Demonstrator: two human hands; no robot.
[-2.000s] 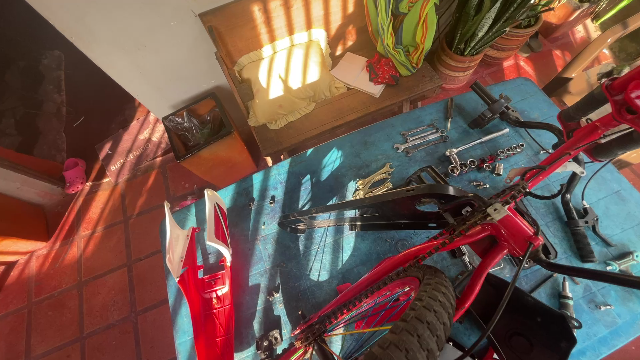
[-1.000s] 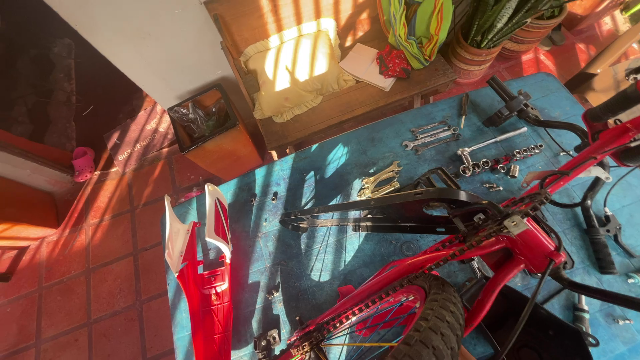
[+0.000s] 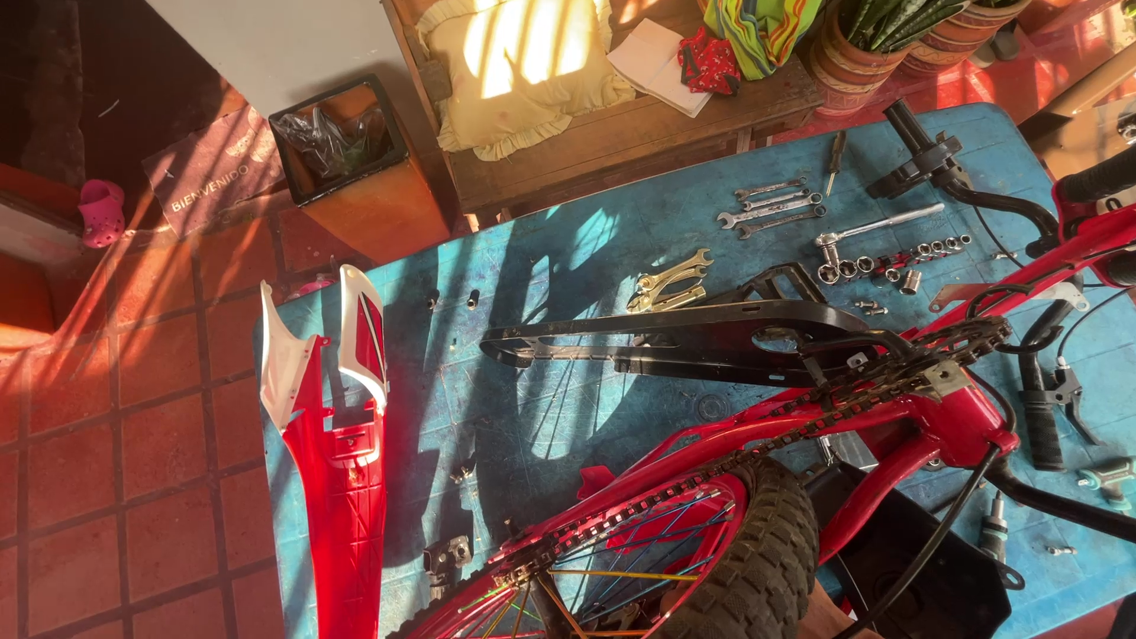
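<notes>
A red bicycle frame lies across the blue table, with its knobby rear tyre, chain and colored spokes at the bottom. Skin of a hand or forearm, probably my right hand, shows at the bottom edge beside the tyre; the tyre and frame hide most of it, and its grip cannot be made out. A little skin also shows between the spokes. My left hand is not in view. A black plastic chain guard lies beyond the chainring. The red and white plastic fairing rests at the table's left end.
Combination wrenches, gold-toned wrenches, a ratchet with sockets and a screwdriver lie on the blue table. Handlebar parts are at right. A bin and wooden bench stand beyond.
The view has shifted slightly. More skin shows beside the tyre at the bottom edge than two seconds ago. The loose tools and the fairing have stayed in place on the table.
</notes>
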